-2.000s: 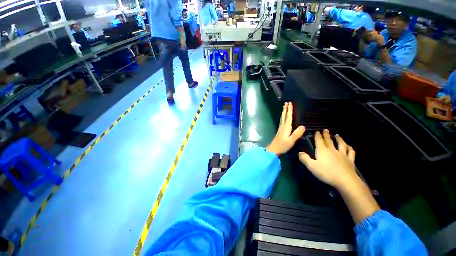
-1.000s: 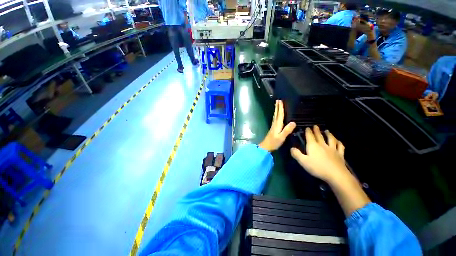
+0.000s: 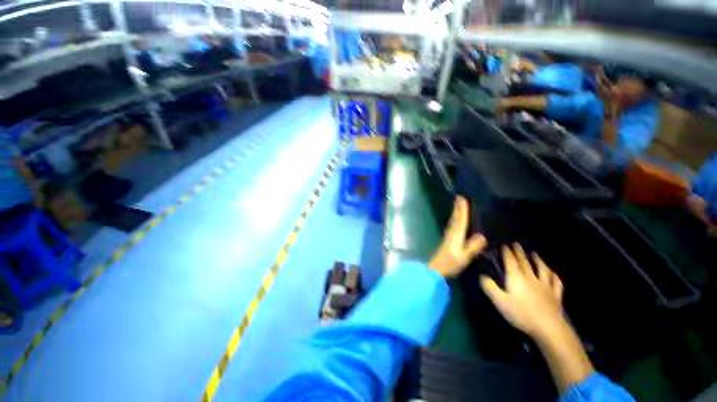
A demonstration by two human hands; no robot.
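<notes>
The view is blurred. My left hand (image 3: 458, 242) lies against the left side of a dark panel stack (image 3: 503, 174) on the bench, its fingers pointing away from me. My right hand (image 3: 525, 289) rests palm down with fingers spread on the near part of the dark pieces, just right of my left hand. What lies under the fingers is too dark to tell, and neither hand shows a clear grip. Another panel stack (image 3: 479, 378) with parallel ribs lies nearest me, cut off by the bottom edge.
Open black boxes with pale rims (image 3: 641, 255) stand along the right. An orange box (image 3: 656, 185) is beyond them. People in blue smocks sit across the bench. Blue stools (image 3: 362, 182) and small blocks (image 3: 341, 290) stand on the floor to the left.
The view has tilted up and blurred, so the bench things sit lower. Both hands keep about the same place on the dark pieces. The walking person no longer shows clearly in the aisle.
</notes>
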